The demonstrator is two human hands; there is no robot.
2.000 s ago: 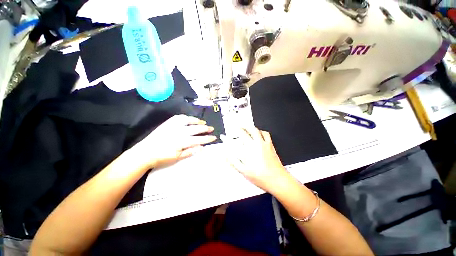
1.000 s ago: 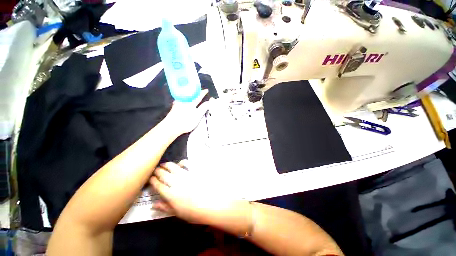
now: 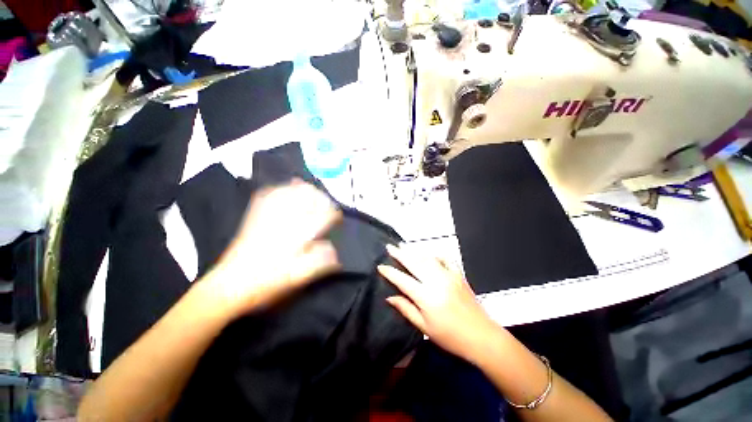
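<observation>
A black fabric piece (image 3: 330, 305) lies bunched in front of me, partly over the table's front edge. My left hand (image 3: 289, 231) is blurred on its upper part, with fingers curled; whether it grips the cloth cannot be told. My right hand (image 3: 433, 297) lies on the cloth's right edge with fingers apart. The white sewing machine (image 3: 528, 91) stands beyond, its needle area (image 3: 410, 177) free of my hands. A black rectangular panel (image 3: 515, 218) lies under the machine arm.
Black cut panels lie at the left (image 3: 132, 222) and back (image 3: 276, 95). A blue lamp head (image 3: 317, 119) hangs over the table. Thread snips (image 3: 627, 216) and a yellow strip (image 3: 732, 206) lie at right. Grey fabric (image 3: 693, 354) is below right.
The black cloth has moved from the left towards the table's front middle. My right hand has moved right onto its edge. My left hand has come nearer. The view has shifted slightly.
</observation>
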